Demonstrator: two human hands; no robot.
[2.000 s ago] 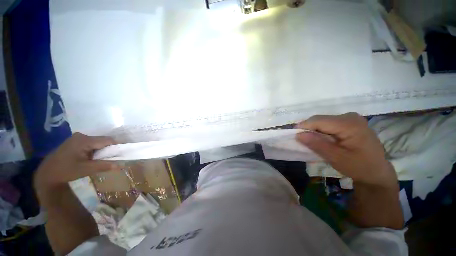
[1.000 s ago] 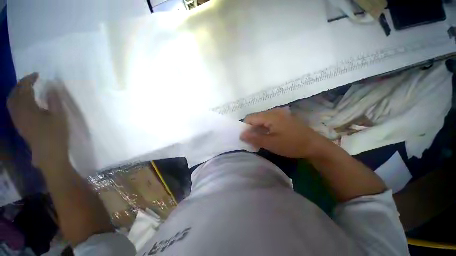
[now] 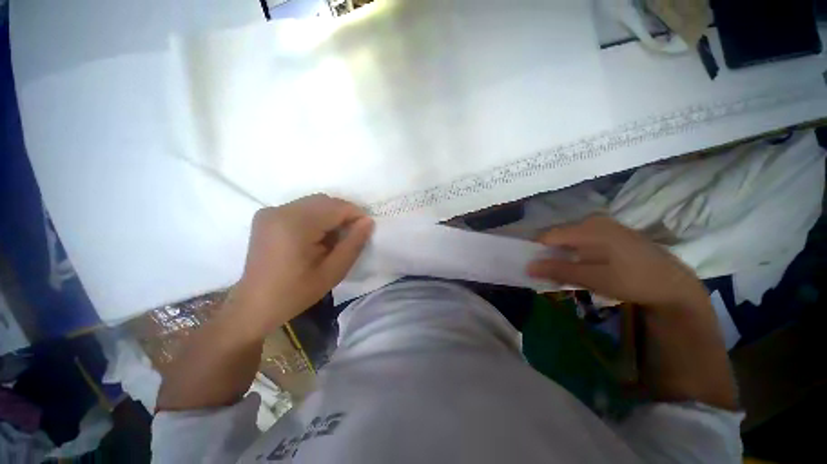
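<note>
A white fabric piece [image 3: 453,252] is stretched as a narrow band between my two hands, just over the table's front edge and above my lap. My left hand [image 3: 308,249] pinches its left end near the start of the ruler marks. My right hand [image 3: 603,261] pinches its right end, beyond the table edge. More white fabric [image 3: 136,199] lies flat on the similarly white table; its exact outline is hard to tell. The sewing machine's needle area [image 3: 349,7] is cut off by the top edge of the view.
A ruler [image 3: 544,163] is printed along the table's front edge. A black rectangle [image 3: 766,32], a tan ticket [image 3: 682,16] and a small dark tool [image 3: 707,58] lie at the upper right. White pieces [image 3: 725,208] hang below the table at right. A cardboard box [image 3: 186,331] is below left.
My left hand has moved from the far left to the middle and now pinches the fabric. My right hand has moved right, drawing the fabric into a band between both hands.
</note>
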